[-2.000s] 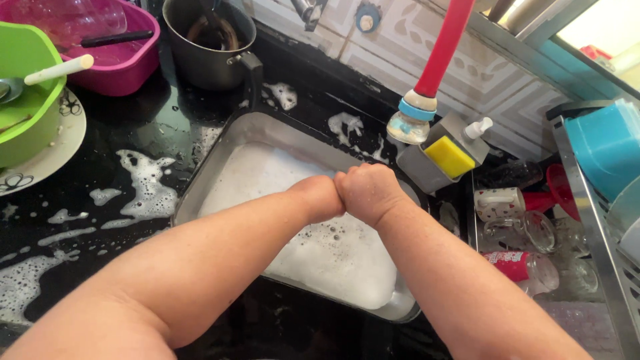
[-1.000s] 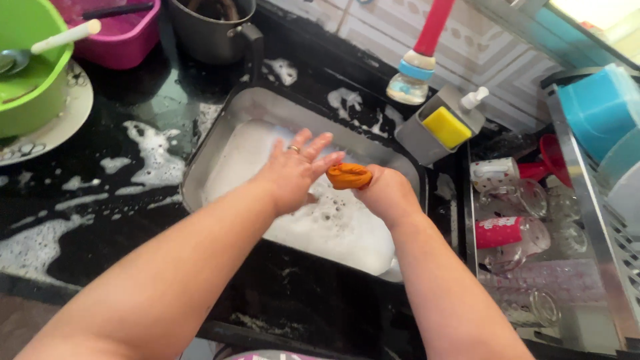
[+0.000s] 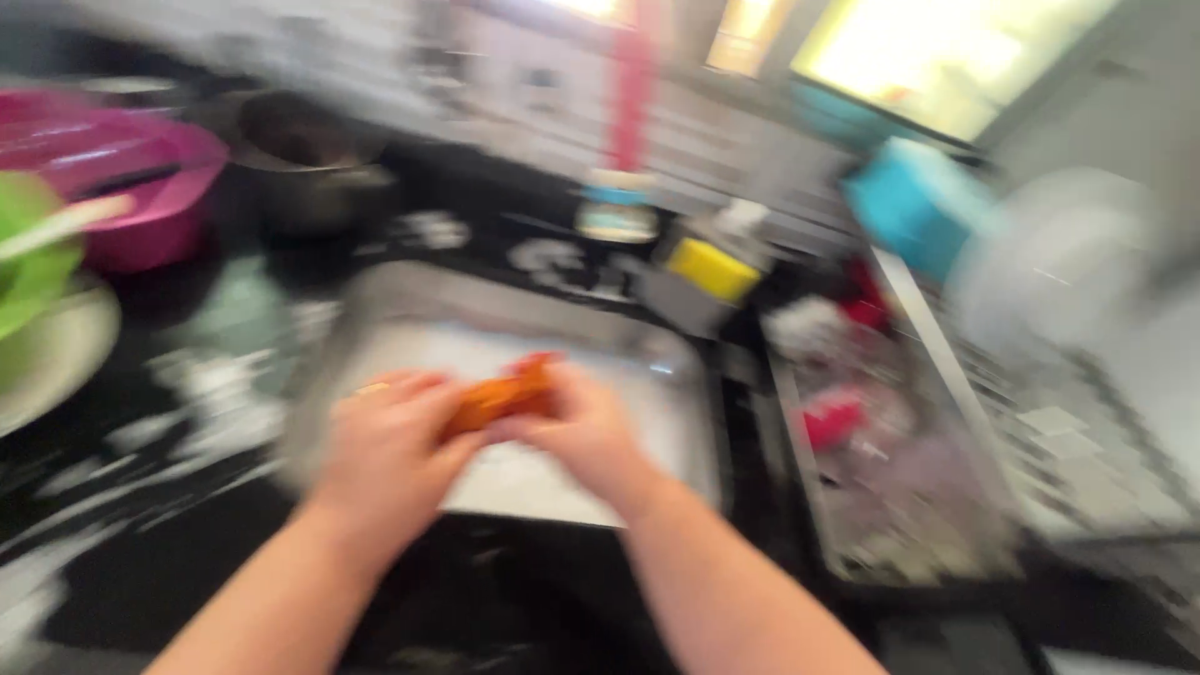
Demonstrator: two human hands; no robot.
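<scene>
Motion blurs the whole view. An orange cloth [image 3: 502,398] is bunched between both of my hands, above a metal sink basin [image 3: 412,286] filled with white suds [image 3: 534,483]. My left hand [image 3: 389,445] grips the cloth's left end, a ring on one finger. At its right end, my right hand [image 3: 586,422] closes around the cloth. Behind the basin hangs a faucet spout [image 3: 617,211] on a red hose [image 3: 633,103]. A yellow sponge [image 3: 712,269] sits in a grey soap dispenser holder [image 3: 680,295] at the basin's back right corner.
Suds streak the black countertop [image 3: 187,562] on the left. A magenta basin [image 3: 155,225], a green basin [image 3: 33,211], a plate [image 3: 70,356] and a dark pot [image 3: 319,187] stand at the back left. A dish rack [image 3: 947,375] with glasses and a blue container [image 3: 914,202] is on the right.
My left hand, spread apart a second ago, now holds the orange cloth together with my right hand. The view has shifted and blurred.
</scene>
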